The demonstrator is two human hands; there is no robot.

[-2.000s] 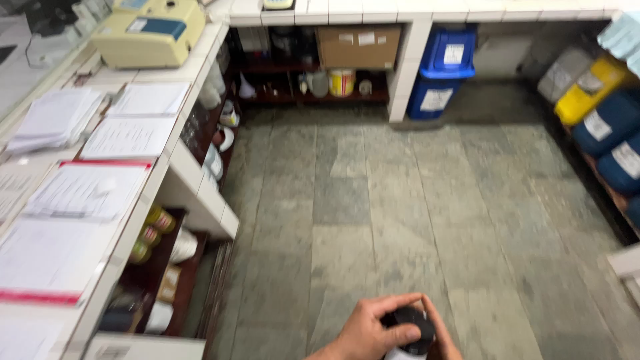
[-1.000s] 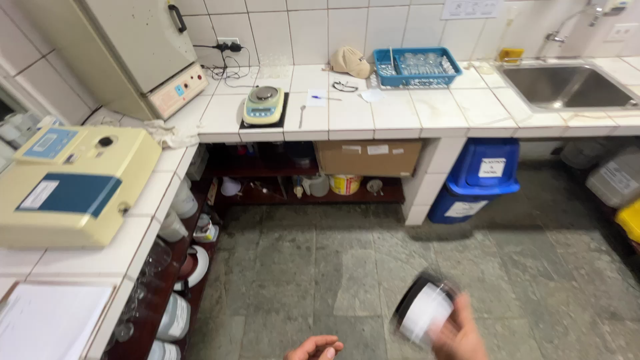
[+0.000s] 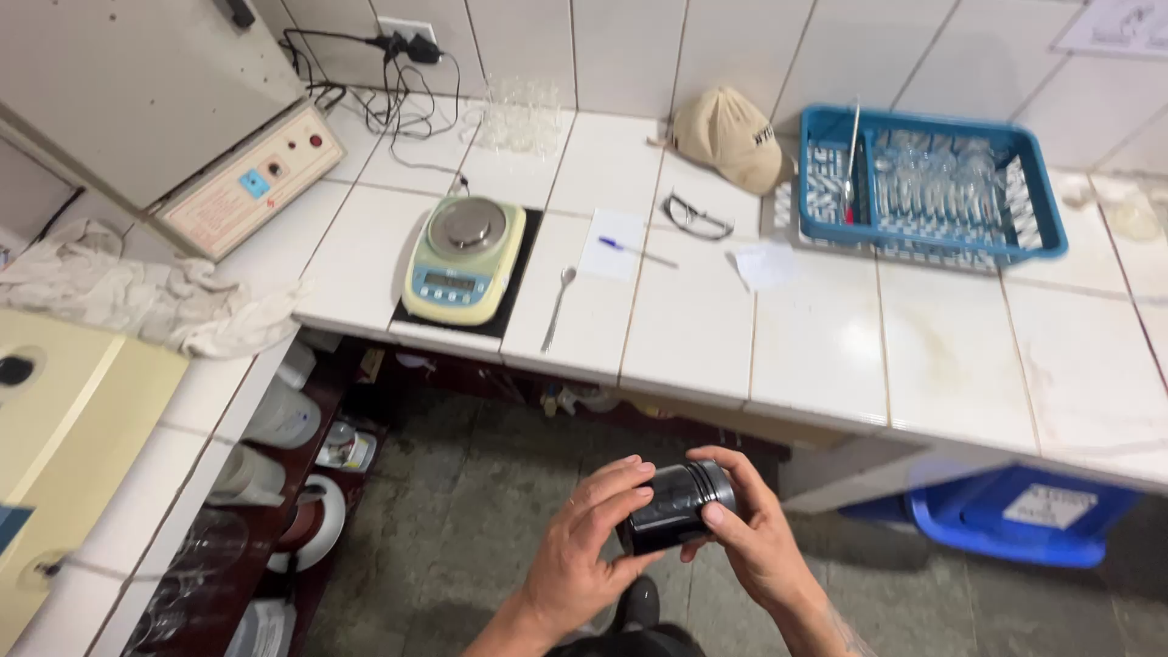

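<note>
A dark, glossy jar [image 3: 669,509] lies tilted on its side between my two hands, above the floor and in front of the counter. My left hand [image 3: 598,529] holds the jar's body end, fingers over its top side. At the ridged black lid [image 3: 710,484], my right hand [image 3: 748,529] grips with thumb and fingers. On the counter beyond stand a digital scale [image 3: 465,260] with a round metal pan, a metal spoon [image 3: 558,308], and a blue pen [image 3: 613,243] on a slip of paper [image 3: 598,260].
Eyeglasses [image 3: 698,217], a beige cap [image 3: 725,137] and a blue dish rack [image 3: 926,246] of glassware sit along the counter [image 3: 821,338]. At left are an oven-like cabinet [image 3: 137,82], a cloth [image 3: 210,301] and shelves of containers [image 3: 283,415]. A blue bin [image 3: 985,520] stands below the counter.
A second ago the jar was in my right hand alone, its pale label showing; now both hands hold it and its dark side shows. The view has moved closer to the counter with the scale.
</note>
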